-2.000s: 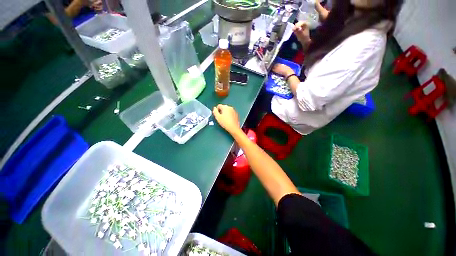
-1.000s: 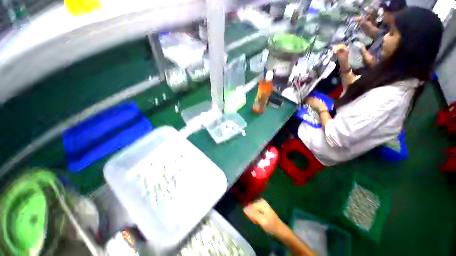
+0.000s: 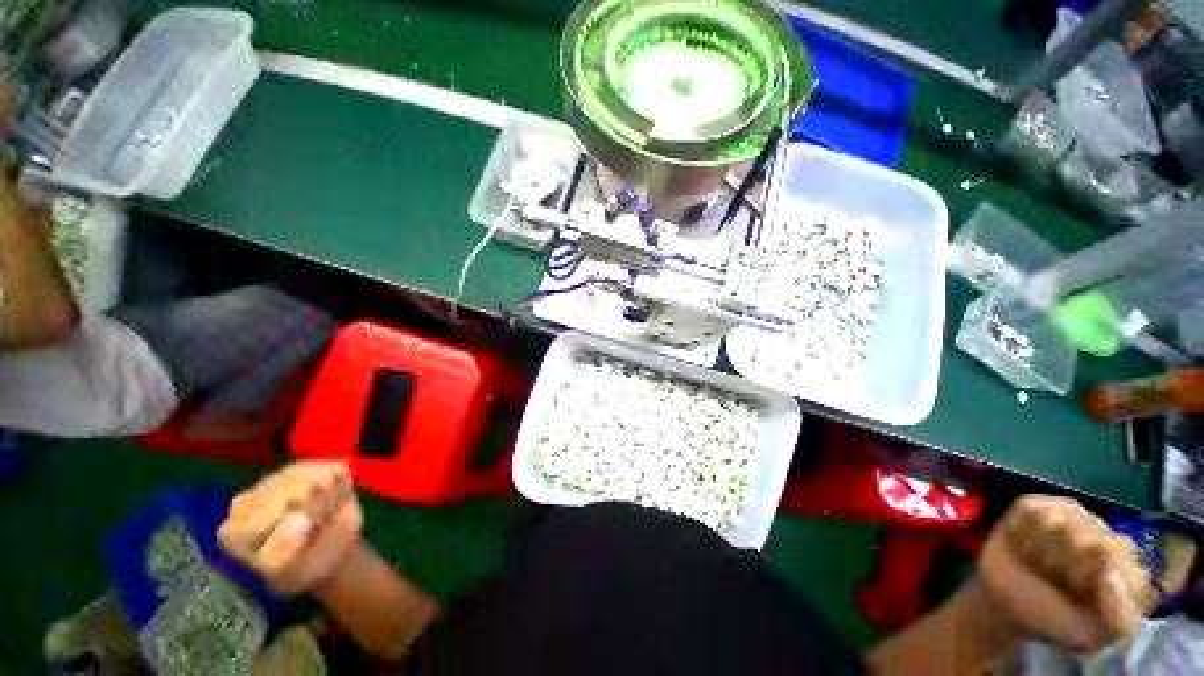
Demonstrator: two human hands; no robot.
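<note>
My left hand is a raised, curled fist at the lower left, over the floor side of the red stool. My right hand is a similar fist at the lower right, below the bench edge. No piece shows in either. The lap tub, densely filled with small white-and-green pieces, lies between them below the bench edge. The assembly machine stands above it, with the round green-lined bowl feeder behind. The larger bench tub holds spread pieces right of the machine. Neither hand touches these things.
A red stool with a phone-like black shape stands left of the lap tub. Another person's arm and sleeve are at the left edge. Small clear boxes and an orange bottle lie at the right. A blue tray is behind the bench tub.
The view has swung left onto the machine and lap tub. My right hand has left the bench beside the clear box and is now a fist at lower right. My left hand has come into view.
</note>
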